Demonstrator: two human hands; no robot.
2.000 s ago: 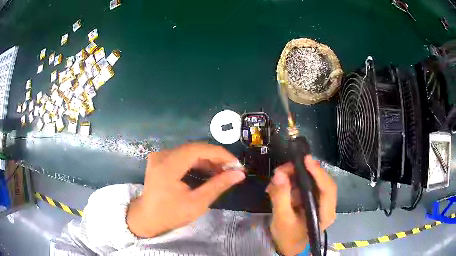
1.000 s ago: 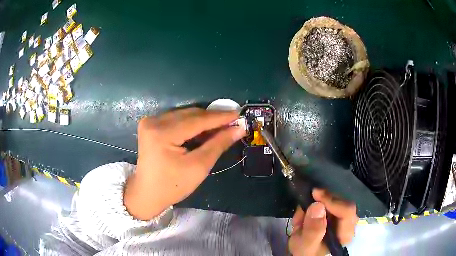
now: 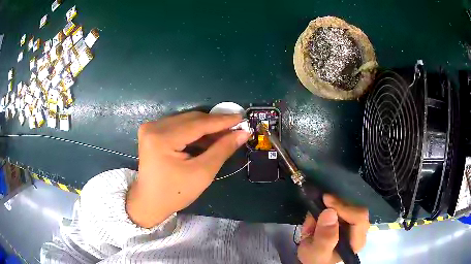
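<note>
The open watch housing (image 3: 255, 114) lies on the bench mat, with an orange flex cable (image 3: 263, 143) inside. A black display module (image 3: 263, 167) with a small white label joins it below. My left hand (image 3: 183, 160) pinches a small silvery-white battery (image 3: 240, 126) at the housing's left edge. A thin solder wire (image 3: 93, 146) runs from the left behind my left hand and shows again below it. My right hand (image 3: 333, 232) holds the soldering iron (image 3: 309, 193) like a pen. Its tip is inside the housing, at the flex cable's upper part; exact contact is unclear.
A white disc (image 3: 227, 108) is partly hidden behind my left hand. Many loose batteries (image 3: 53, 77) lie in a pile at the left. A round solder dross bowl (image 3: 365, 85) stands at the upper right, and a large black fan (image 3: 392, 136) stands below it at the right.
Since two seconds ago, my left hand has moved up to the housing's left edge and the iron's tip has gone from beside the bowl into the housing. Over the last second the hands have barely moved.
</note>
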